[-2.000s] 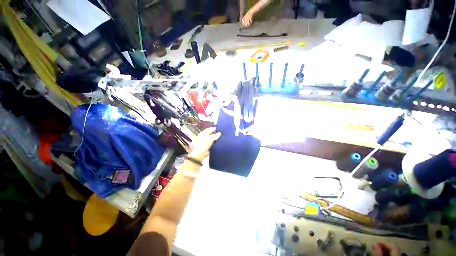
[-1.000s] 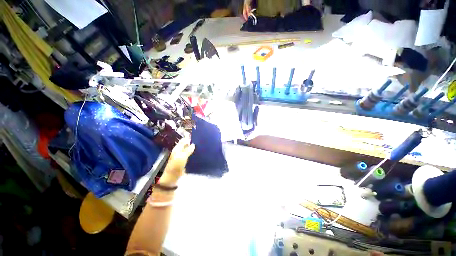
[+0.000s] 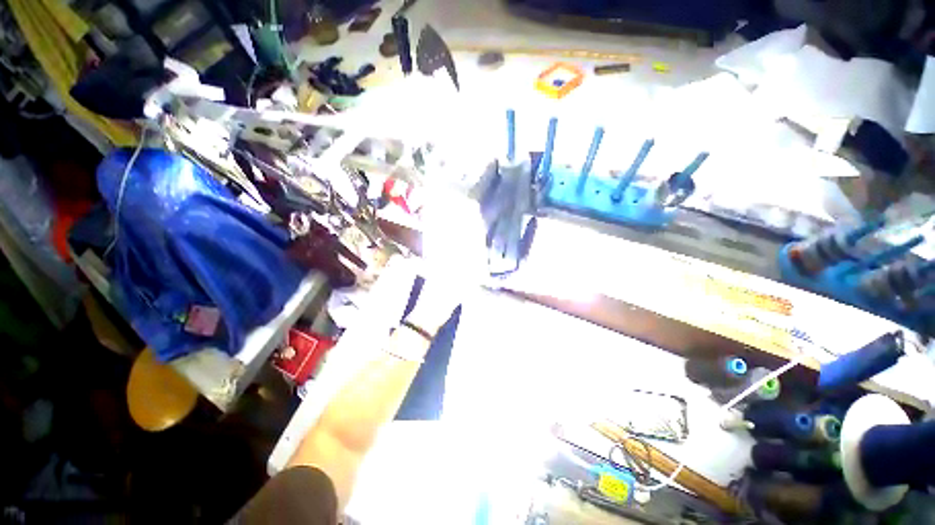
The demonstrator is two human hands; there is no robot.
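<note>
A navy cloth piece [image 3: 435,375] lies on the white worktable [image 3: 543,410], partly hidden under my left wrist and forearm. A small dark part of it also shows on the left side of the hand. My left hand [image 3: 436,292] reaches over the cloth beside the sewing machine head [image 3: 502,215]. Strong glare washes out its fingers, so whether they grip the cloth cannot be told. My right hand is not in view.
A blue cone stand [image 3: 605,195] with upright pegs stands behind the machine. Thread cones [image 3: 764,385] and a large spool [image 3: 892,451] are at right. A wooden stick [image 3: 666,467] lies front right. Blue shiny cloth [image 3: 195,256] covers something at left.
My left hand has moved from the cloth's left edge to over it, towards the machine. The view has shifted; the person's hand across the far table is out of view.
</note>
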